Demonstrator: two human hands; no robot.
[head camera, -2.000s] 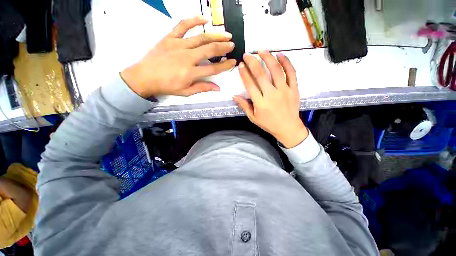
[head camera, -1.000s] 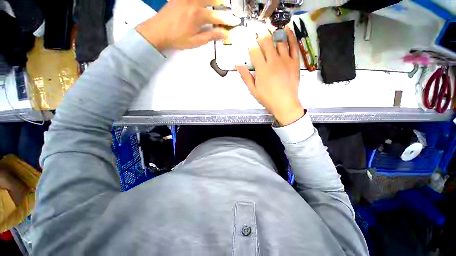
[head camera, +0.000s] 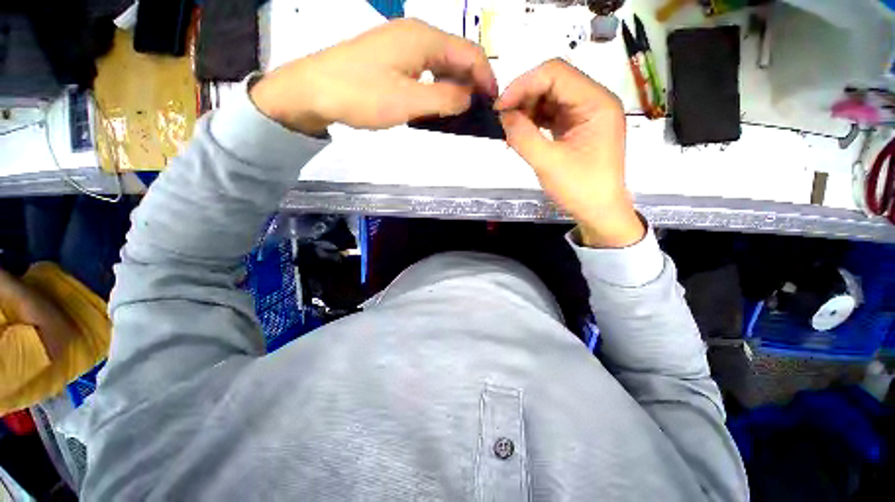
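Observation:
A black fabric piece (head camera: 459, 122) is held between both hands above the white table, in front of the needle area. My left hand (head camera: 378, 78) pinches it from the left, with thumb and fingers meeting near its upper edge. My right hand (head camera: 574, 137) pinches its right end between thumb and index finger. The two sets of fingertips almost touch. Part of the piece is hidden behind my left hand. A stack of cut black pieces (head camera: 704, 86) lies right of the hands.
Orange-red snips (head camera: 636, 71) and a green pen (head camera: 649, 67) lie beside the stack. Red-handled scissors (head camera: 880, 178) are at the far right. A phone (head camera: 162, 25) and dark pieces (head camera: 228, 37) lie on the brown board (head camera: 145, 108) at left. Another person's yellow sleeve (head camera: 59, 333) shows lower left.
Both hands have come back from the needle area towards the table's front edge. They have closed together on the black piece, which is now visible between them.

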